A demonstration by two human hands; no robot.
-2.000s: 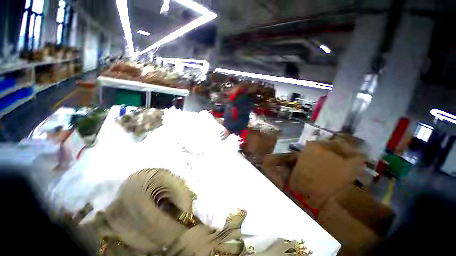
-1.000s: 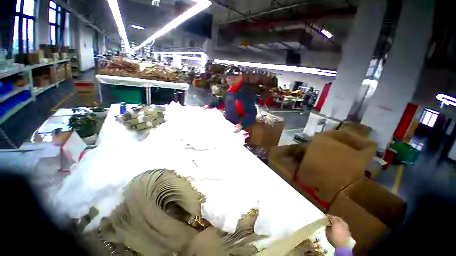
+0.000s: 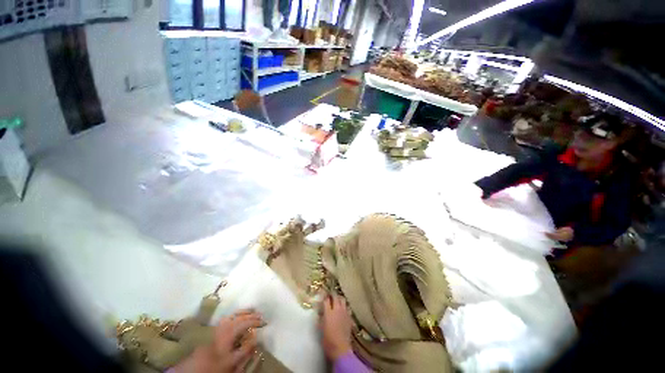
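Note:
A thick curved bundle of khaki webbing straps (image 3: 394, 269) lies on the white-covered table, with gold hardware (image 3: 315, 280) along its left side. My right hand (image 3: 335, 324) rests against the bundle's lower left edge, fingertips at the straps; whether it grips one is unclear. My left hand (image 3: 230, 339) is at the lower left, fingers bent over khaki straps (image 3: 191, 334); gold bits show beside it and its hold is unclear. More gold hardware (image 3: 142, 328) lies at the straps' ends further left.
Clear plastic sheet (image 3: 211, 197) covers the table's left part. White wrapping (image 3: 485, 331) lies right of the bundle. Small khaki strap bundles (image 3: 405, 142) and a plant (image 3: 348, 130) are at the far end. A person (image 3: 594, 186) at the right handles white material (image 3: 503, 211).
The view has swung left. My right hand has left the strap it held at the table's right edge and is now beside the bundle. My left hand has come into view.

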